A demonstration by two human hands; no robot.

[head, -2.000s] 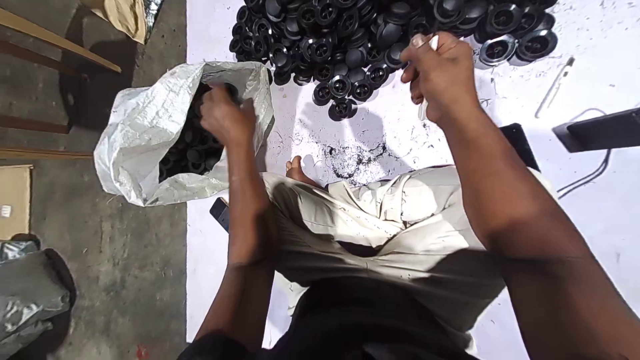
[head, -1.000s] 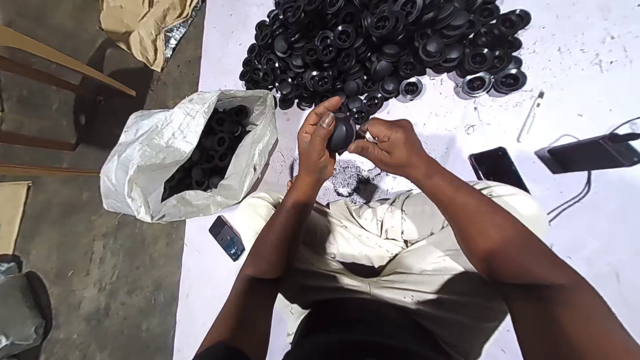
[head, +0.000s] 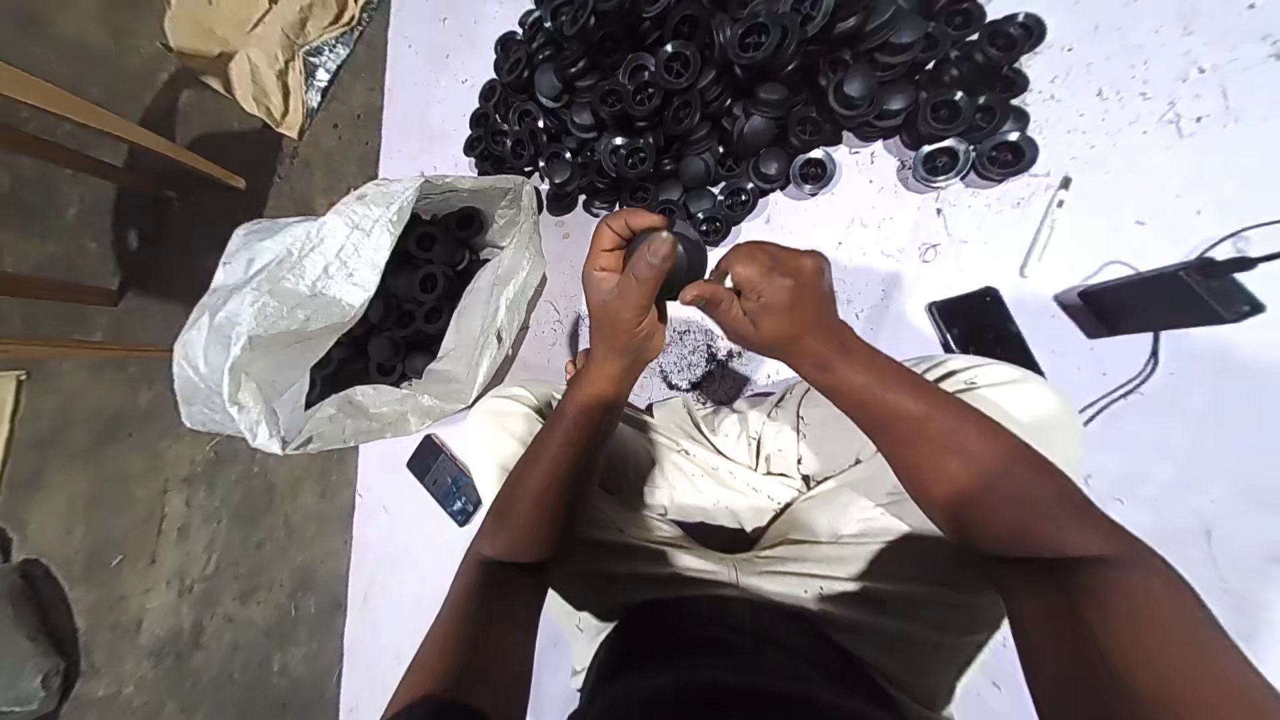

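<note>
My left hand (head: pixel 625 290) grips a round black plastic part (head: pixel 682 262) upright in front of the heap. Close against its right edge is my right hand (head: pixel 770 300), closed on a small white tool (head: pixel 729 283) whose blade is hidden. Beyond both hands lies a large pile of black plastic discs (head: pixel 690 95), several with spoked rings. An open white woven sack (head: pixel 290 300) at my left holds more black parts (head: pixel 425 280). Dark shavings (head: pixel 690 355) are scattered on the white sheet below my hands.
One phone (head: pixel 445 480) lies beside the sack, another (head: pixel 985 330) right of my hands. A black device (head: pixel 1170 295) with a cable and a thin white pen-like tool (head: pixel 1046 225) are farther right. Wooden legs (head: pixel 120 120) and brown paper (head: pixel 265 50) are at upper left.
My left hand was in the sack two seconds ago; it has come out to the middle with a black part. My right hand has moved left and down to meet it.
</note>
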